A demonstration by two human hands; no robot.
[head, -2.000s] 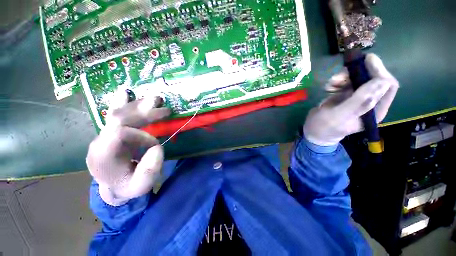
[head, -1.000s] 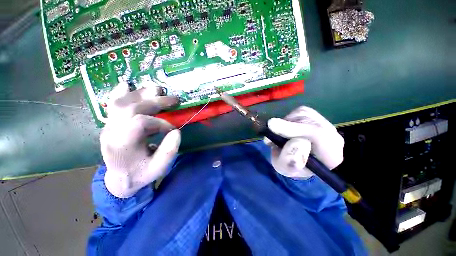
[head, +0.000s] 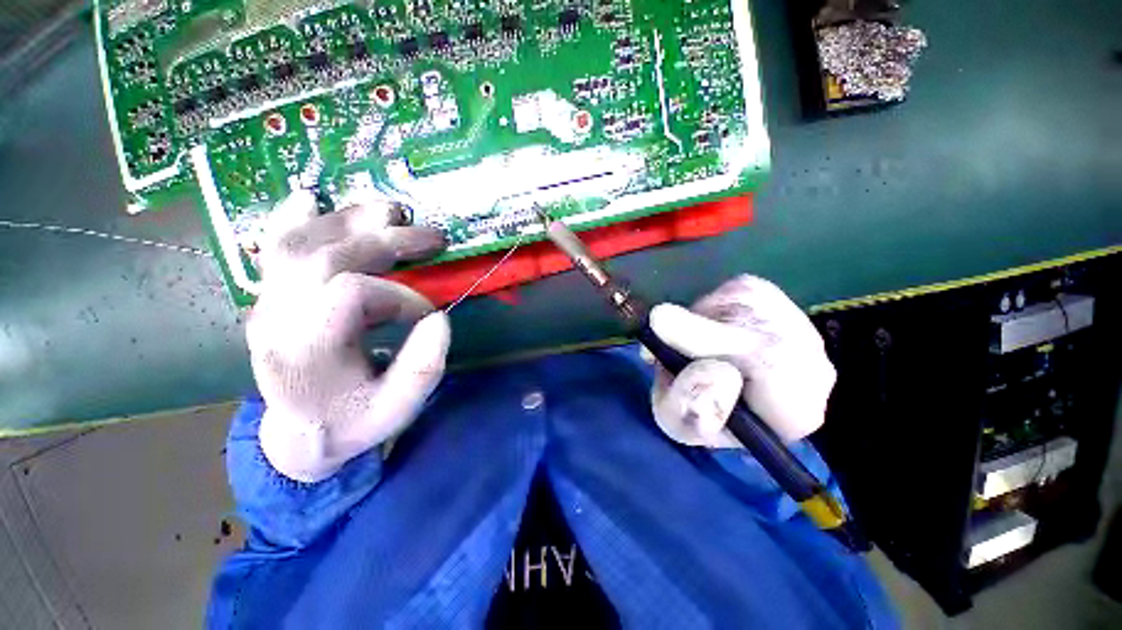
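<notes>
The large green circuit board [head: 369,142] lies on the bench with a red carrier [head: 664,234] showing under its near edge. My right hand [head: 744,363], in a white glove, holds the soldering iron [head: 751,437] like a pen. The iron's tip touches or nearly touches the board's lower edge, right of a row of fine pads. My left hand [head: 351,357], also gloved, pinches the thin solder wire [head: 482,281], whose end reaches the board close to the tip. My left fingertips rest on the board's lower left part.
A dark iron stand [head: 822,74] with silvery-grey tip cleaner [head: 871,59] stands right of the board on the green mat [head: 960,160]. More wire [head: 105,234] runs across the mat at left. A dark equipment rack [head: 911,431] is below the bench at right.
The iron moved from beside the tip cleaner left to the board's lower edge. My left hand moved slightly right with the wire. Over the last second both hands have hardly moved.
</notes>
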